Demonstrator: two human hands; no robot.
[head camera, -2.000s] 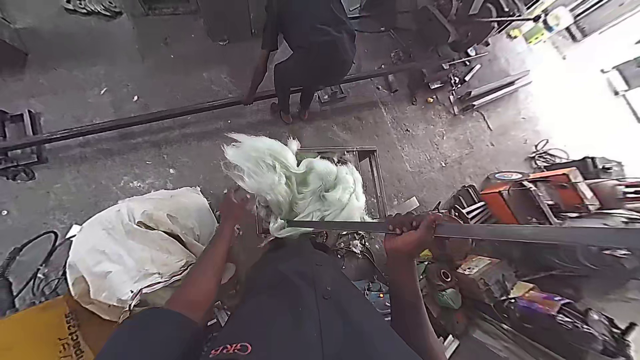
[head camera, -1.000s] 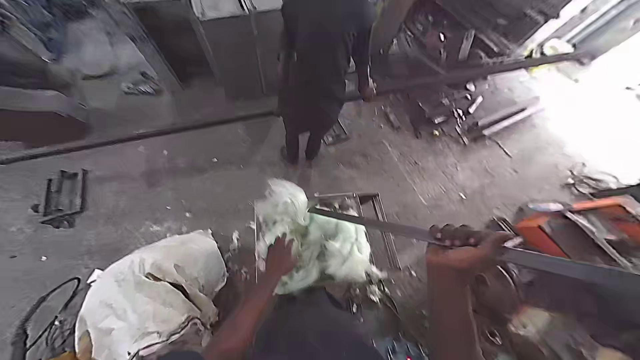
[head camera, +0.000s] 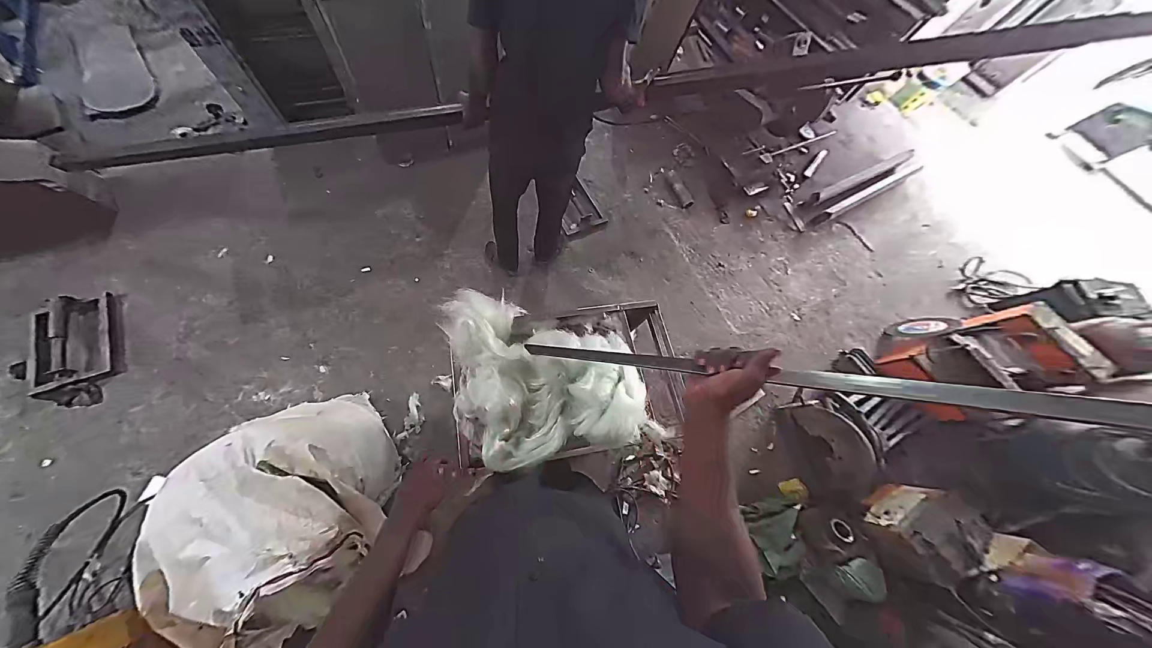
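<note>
My right hand (head camera: 733, 378) is closed around a long flat metal bar (head camera: 900, 389), whose left end lies over a heap of pale green-white fibre strands (head camera: 531, 396). The fibre rests on a low rectangular metal frame (head camera: 661, 337) in front of me. My left hand (head camera: 429, 486) is beside the frame's near left corner, between the fibre and a bulging white sack (head camera: 261, 504). Its fingers are small and blurred, so whether it holds anything cannot be told.
Ahead, a person (head camera: 540, 108) stands holding a long dark metal beam (head camera: 270, 139) that crosses the view. At right are an orange machine (head camera: 1035, 346), a cable and piled scrap. Metal profiles (head camera: 855, 189) lie farther off; a small metal frame (head camera: 76, 346) is on the floor at left.
My left hand has come off the fibre heap, back toward the sack. The bar's left end, earlier across the near side of the fibre, now lies over its middle. The view has shifted.
</note>
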